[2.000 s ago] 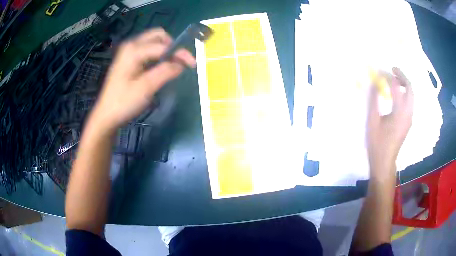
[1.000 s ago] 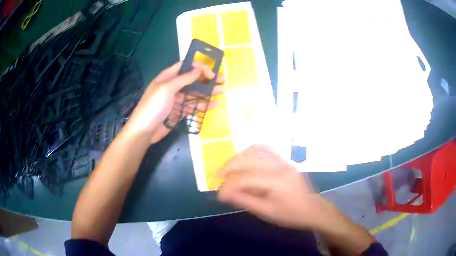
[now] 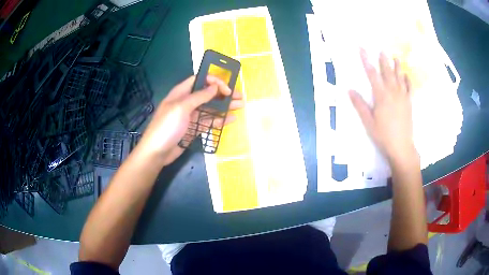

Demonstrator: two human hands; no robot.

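My left hand (image 3: 185, 110) holds a black phone front housing (image 3: 217, 102) above the left edge of the adhesive sheet. Its screen window is at the far end and its keypad grid at the near end. The thumb lies across the window. Yellow shows through the window. My right hand (image 3: 387, 110) has its fingers spread over the white pile of used backing sheets (image 3: 354, 139); no thing shows in it. The adhesive sheet (image 3: 279, 161) is white with two columns of yellow rectangles; glare washes out part of the right column.
A tangled heap of black housings (image 3: 80, 102) covers the left of the green table (image 3: 177, 204). A red stool or crate (image 3: 465, 198) stands beyond the table edge at the lower right. The grey floor has yellow lines.
The left hand turned the housing over the adhesive sheet and now holds it nearly still. The right hand went from the white pile to the sheet's near end, then back onto the pile.
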